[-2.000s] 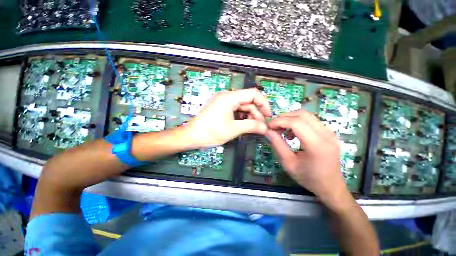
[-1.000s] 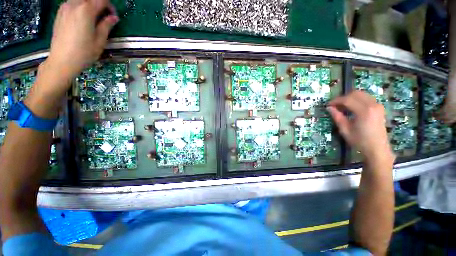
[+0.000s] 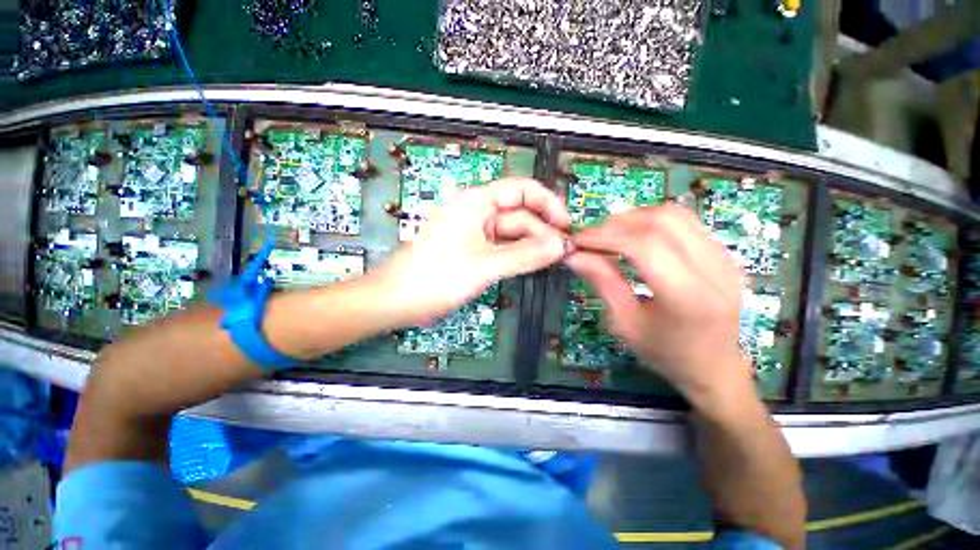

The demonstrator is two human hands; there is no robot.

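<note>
My left hand [image 3: 467,252], with a blue strap [image 3: 249,314] at the wrist, and my right hand [image 3: 672,290] meet fingertip to fingertip above the dark bar between two carriers. Both pinch at a tiny piece [image 3: 567,246], mostly hidden by the fingers and too small to identify. Green circuit boards lie in the carriers below, among them one at upper left [image 3: 312,181] and one behind the right hand [image 3: 615,185]. My hands and left forearm partly cover several boards.
Beyond the pale conveyor rail [image 3: 355,99], a green mat [image 3: 376,64] holds a silver component pile [image 3: 570,48], dark scattered pieces [image 3: 285,24] and a dark heap [image 3: 91,38] at far left. A blue cord [image 3: 204,86] runs up from the wrist strap. The near rail [image 3: 451,414] passes before my body.
One second ago my hands were apart, the left near the dark pieces beyond the rail and the right over the right-hand boards. Now they are together at the centre. The view has also shifted.
</note>
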